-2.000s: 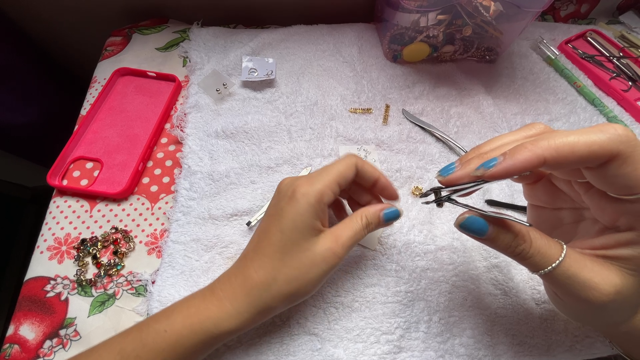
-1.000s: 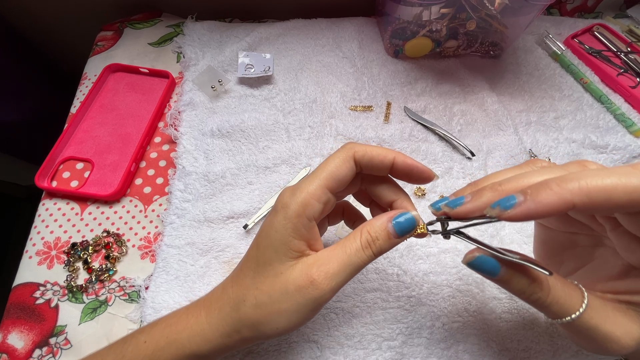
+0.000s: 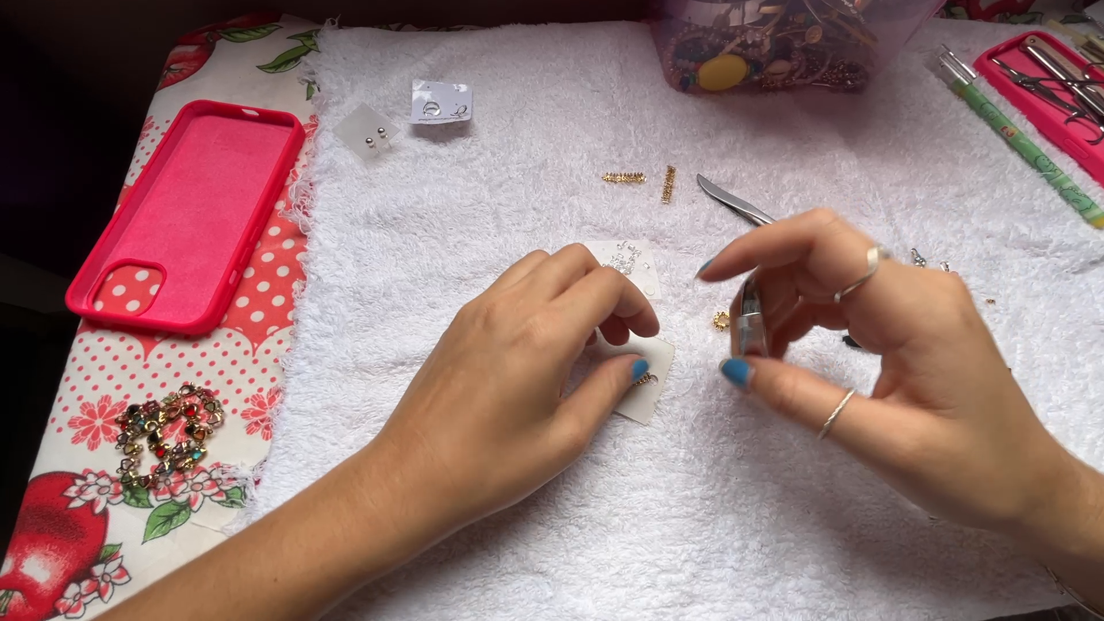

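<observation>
My left hand (image 3: 535, 354) rests on the white towel (image 3: 414, 259), its thumb at a small dark-gold beaded piece (image 3: 644, 379) on a white card (image 3: 642, 410); whether it grips the piece I cannot tell. My right hand (image 3: 871, 362) is raised at the right, with a blurred metal tool (image 3: 750, 323) tucked in the curled fingers, thumb and index finger apart. A gold ring-shaped piece (image 3: 721, 321) lies just left of that tool. Clear beads (image 3: 628, 259) sit on another white card behind my left fingers. Two gold strips (image 3: 624, 178) lie farther back, near metal tweezers (image 3: 733, 200).
A pink phone case (image 3: 198, 216) and a multicoloured beaded bracelet (image 3: 172, 431) lie on the floral cloth at left. Two earring cards (image 3: 442, 103) are at the back left. A purple tub (image 3: 785, 52) of jewellery, a green pen (image 3: 1022, 138) and a pink case holding tools (image 3: 1048, 103) are at back right.
My hands have moved apart. A second ago my left fingertips pinched a gold piece at the jaws of the pliers; now my left thumb is down at the card and the tool has turned in my right hand.
</observation>
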